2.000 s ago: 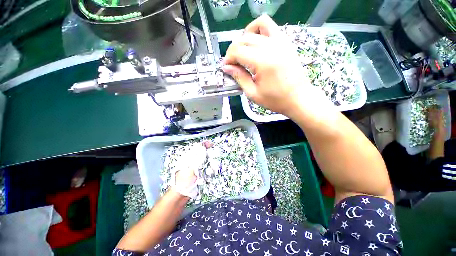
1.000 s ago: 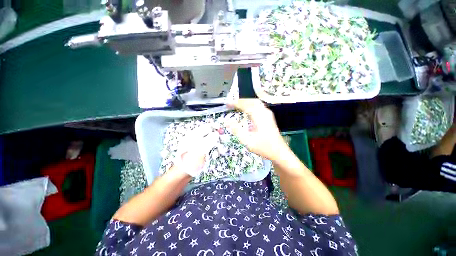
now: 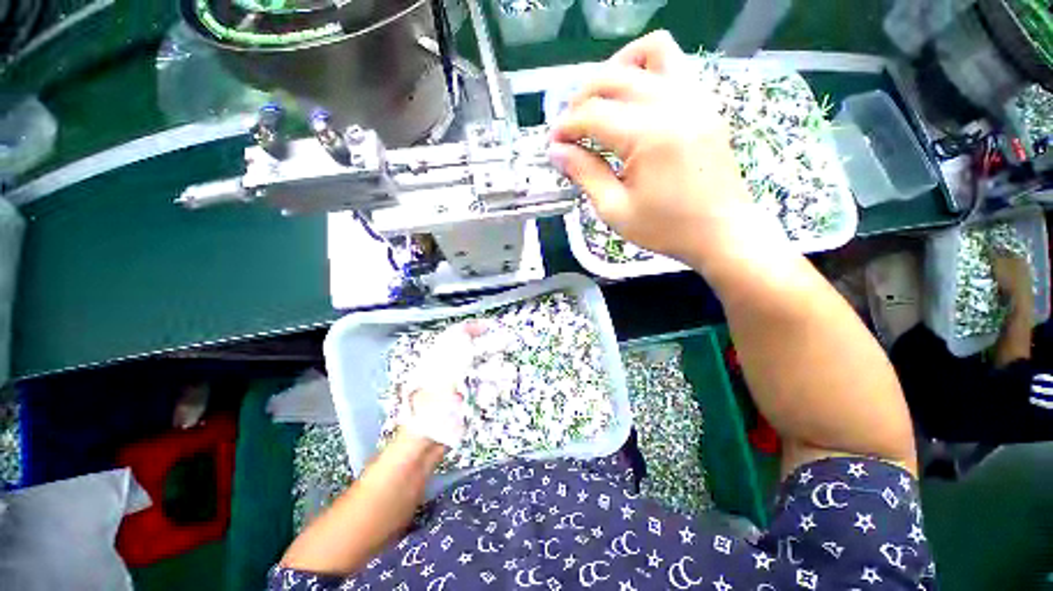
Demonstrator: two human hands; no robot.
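My right hand (image 3: 647,150), bare, is at the right end of the silver machine head (image 3: 462,179), with thumb and fingers pinched together there. Anything between its fingertips is too small to tell. My left hand (image 3: 441,387), in a white glove or finger covers, is in the translucent lap bin (image 3: 343,375), over the heap of small white, grey and green pieces (image 3: 543,381). Its outline blends with the pieces, so its grip cannot be told. The supply bin (image 3: 849,219), heaped with similar pieces, is behind and right of my right hand, partly hidden by it.
A steel bowl feeder (image 3: 346,69) stands behind the head. A clear box (image 3: 883,150) is right of the supply bin. A green crate (image 3: 739,427) with pieces is under the lap bin. A red crate (image 3: 173,496) is lower left. Another person's hand (image 3: 1016,300) is in a tub at right.
My right hand has moved from above the lap bin up to the machine head's right end. My left hand stays in the lap bin. The view has shifted, showing the bowl feeder again.
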